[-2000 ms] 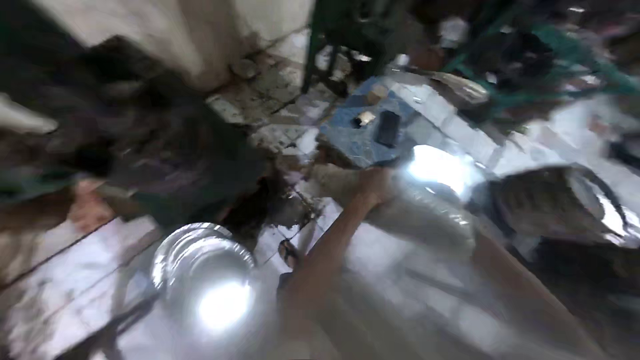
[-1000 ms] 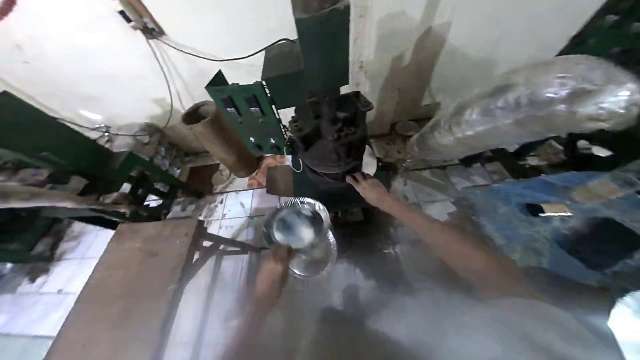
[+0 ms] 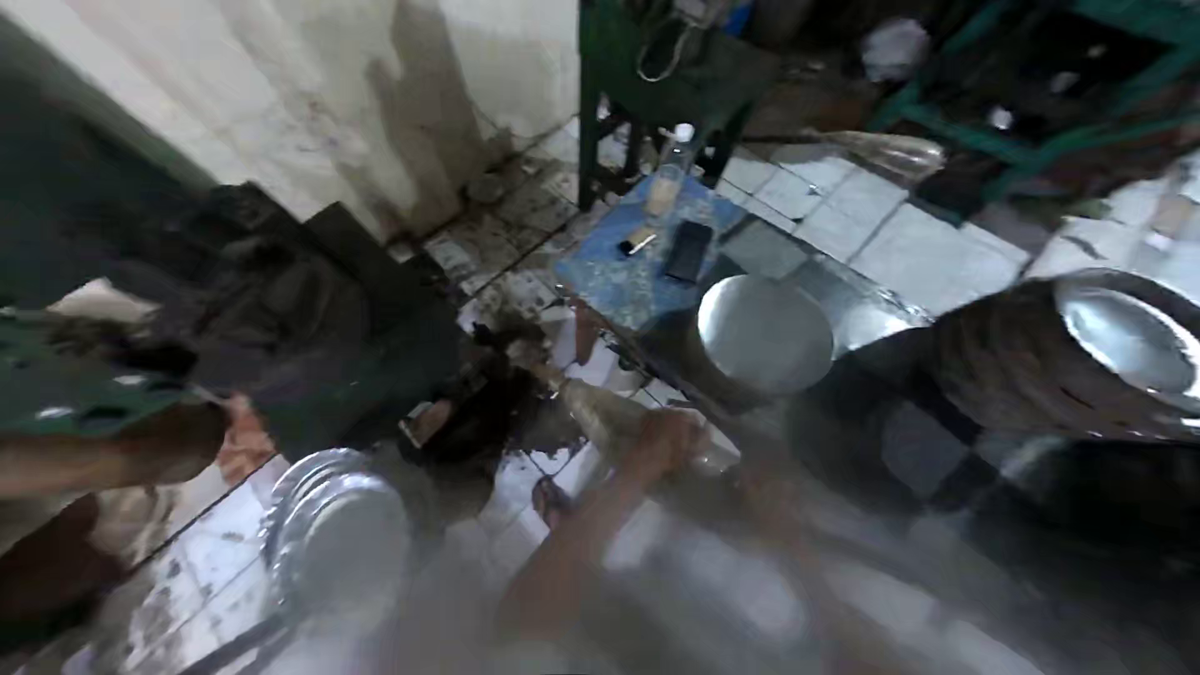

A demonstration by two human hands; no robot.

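Observation:
Both hands are low in the centre of the view and blurred. My left hand (image 3: 667,442) lies over or against the end of a long tan, partly see-through thing (image 3: 600,408); whether it grips it is unclear. My right hand (image 3: 771,497) is a faint smear just to the right; its fingers cannot be made out. Beyond the hands, a round, flat metal disc (image 3: 765,334) rests on a dark surface. At lower left are shiny metal dishes with fluted rims (image 3: 342,539), overlapping. A thick stack of round metal pieces (image 3: 1106,352) lies at the right.
A dark machine (image 3: 272,300) stands at left, with a brown cylinder (image 3: 103,455) and an orange cloth (image 3: 246,439) near it. A blue board (image 3: 609,267) bears a bottle (image 3: 667,178), a black flat object (image 3: 689,250) and a small brush-like item (image 3: 637,240). Green metal frames stand behind.
The view has swung far to the right. One second ago my left hand was at the fluted dishes and my right hand at the machine; now both are away from them, to the right.

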